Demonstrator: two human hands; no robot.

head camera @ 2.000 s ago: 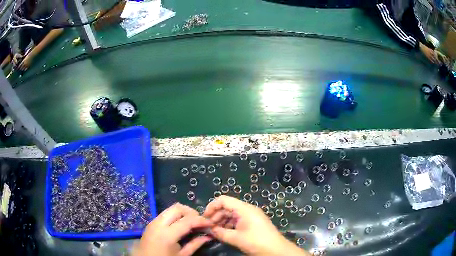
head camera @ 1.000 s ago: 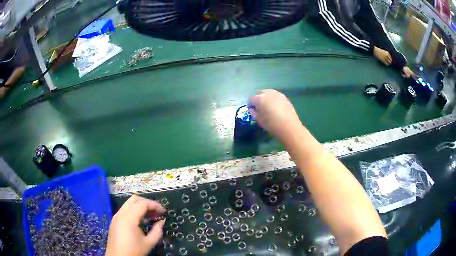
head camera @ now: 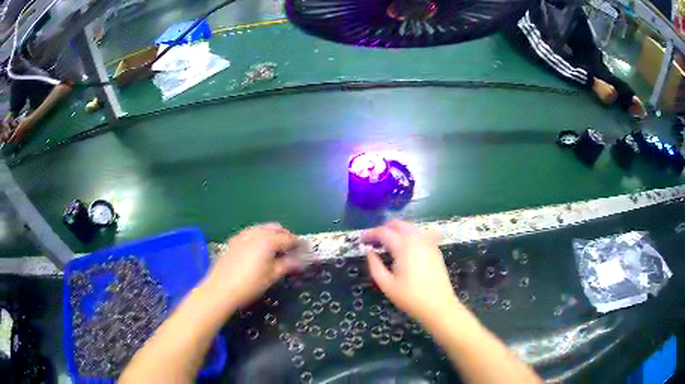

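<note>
A black cylinder unit (head camera: 368, 180) stands on the green belt ahead of me, its open top glowing purple and white. A round black end cap (head camera: 400, 183) lies against its right side. My left hand (head camera: 264, 259) is over the near rail, blurred, fingers bent; whether it holds a ring cannot be told. My right hand (head camera: 402, 262) is over the rail below the unit, thumb and fingers apart, with nothing visible between them. Small pale rings (head camera: 349, 328) lie scattered on the dark bench below and between my hands. Neither hand touches the unit.
A blue tray (head camera: 184, 251) with a heap of small parts is at left, partly behind my left forearm. Another unit (head camera: 76, 214) with its cap is at far left. A clear bag (head camera: 622, 270) lies right. A black fan (head camera: 409, 16) hangs above. Another person's hands (head camera: 617, 97) are at upper right.
My right hand has drawn back from the cylinder to the rail. My left hand has moved up from the bench. The unit's glow went from blue to purple, and its cap now shows beside it.
</note>
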